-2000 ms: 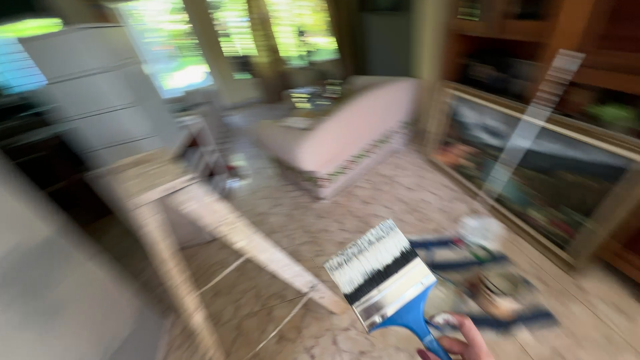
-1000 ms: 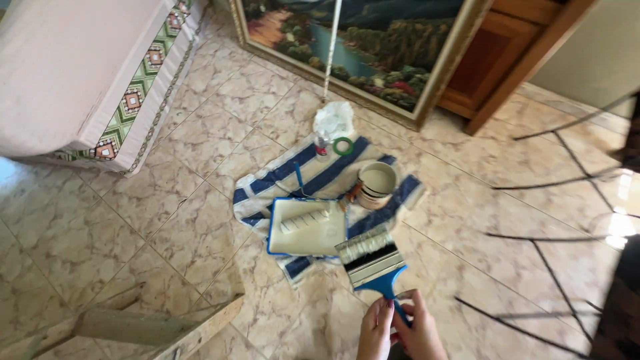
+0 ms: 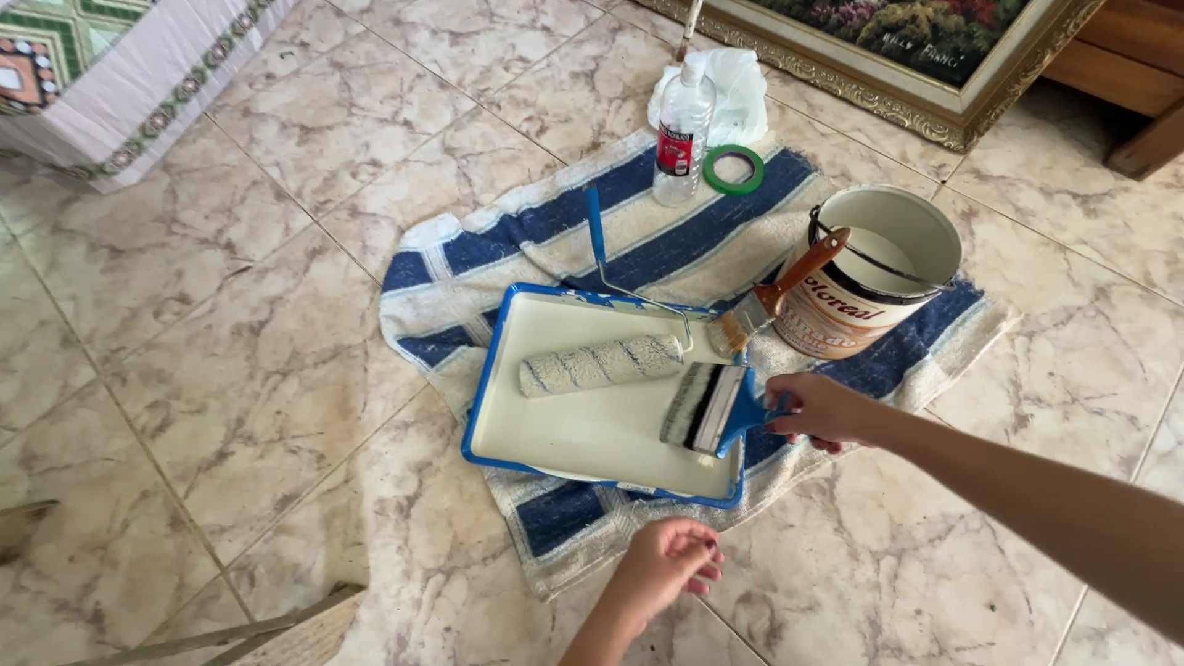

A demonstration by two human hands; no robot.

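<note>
My right hand (image 3: 819, 410) grips the blue handle of a wide paintbrush (image 3: 710, 407), whose bristles lie over the right part of a blue-rimmed paint tray (image 3: 555, 444) with off-white paint. My left hand (image 3: 668, 560) holds nothing, fingers loosely curled, just below the tray's near edge. A paint roller (image 3: 601, 364) rests in the tray, its blue handle sticking out past the far rim. A smaller brush with a brown wooden handle (image 3: 803, 271) sits at the tray's far right corner, leaning toward an open paint bucket (image 3: 846, 310). Under them lies a blue-and-white striped towel (image 3: 758, 208).
On the towel's far end are a clear plastic bottle (image 3: 683, 134) and a roll of green tape (image 3: 734, 169), beside a white plastic bag (image 3: 740, 92). A gold-framed painting (image 3: 962, 120) stands behind. Wooden parts (image 3: 296, 638) are at lower left, a cloth-covered piece of furniture (image 3: 139, 120) at upper left.
The view has come closer to the tray. A second ago both hands were together at the big brush's handle; now my left hand is apart from it, and the brush is over the tray.
</note>
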